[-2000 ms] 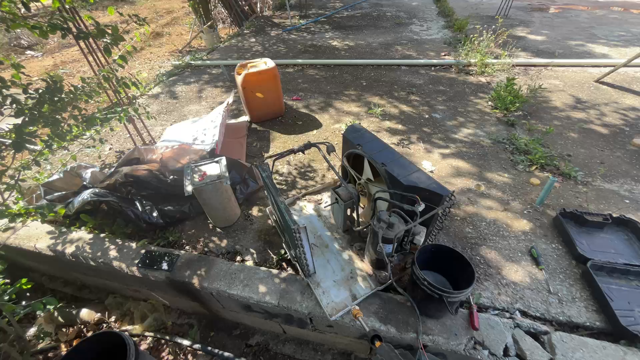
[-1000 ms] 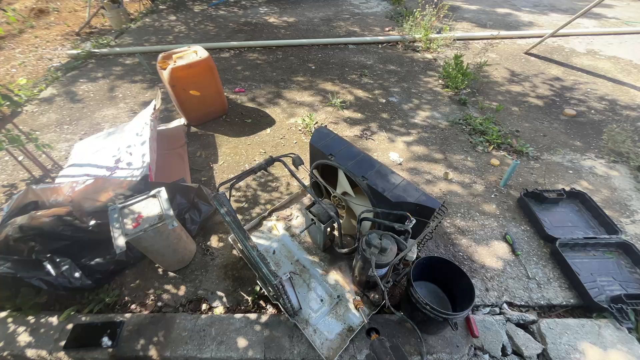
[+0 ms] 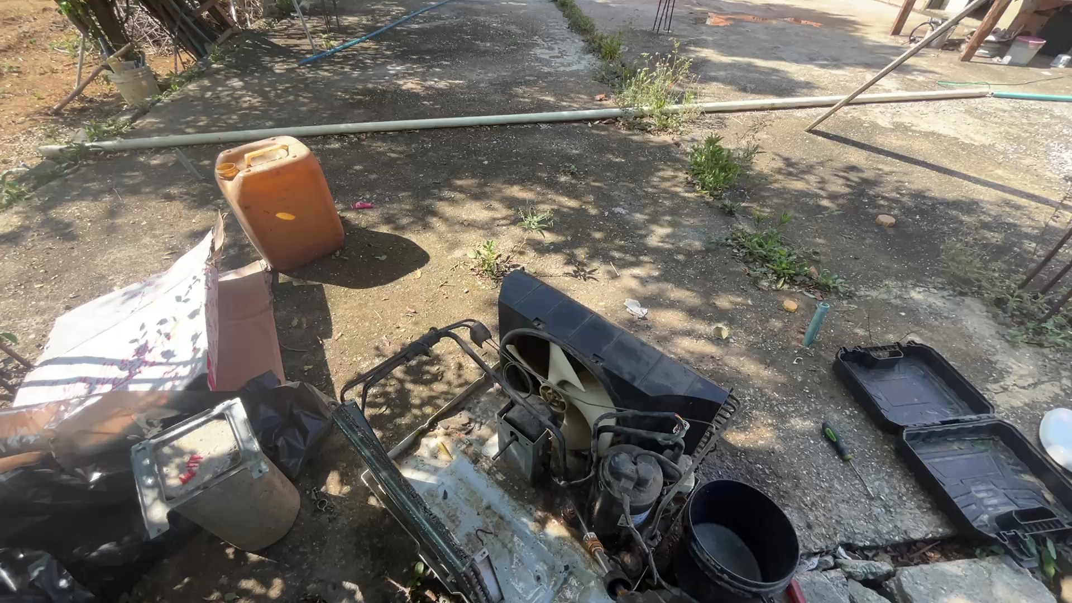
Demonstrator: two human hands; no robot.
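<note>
Neither of my hands shows in the head view. At the lower middle lies an opened air-conditioner unit: its dirty metal base pan (image 3: pixel 477 511), a finned coil (image 3: pixel 410 502) standing at the left edge, and a pale fan (image 3: pixel 569 394) set against a black plastic shroud (image 3: pixel 620 352). A dark compressor (image 3: pixel 628 481) with bent copper tubes sits at the right part of the pan, beside a small motor (image 3: pixel 528 435). Touching or close to the unit's right side is a black bucket (image 3: pixel 737 536). Part of a red handle (image 3: pixel 794 591) shows at the bottom edge.
A screwdriver (image 3: pixel 837 444) lies left of an open black tool case (image 3: pixel 946 431). Leftward are a metal canister (image 3: pixel 222 486), black plastic sheeting (image 3: pixel 75 502), cardboard (image 3: pixel 142 327) and an orange jerrycan (image 3: pixel 285 201). A long pale pipe (image 3: pixel 402 126) crosses behind; broken concrete (image 3: pixel 971 582) edges the lower right.
The view has shifted, and the near concrete ledge is now mostly out of frame. No object has plainly moved.
</note>
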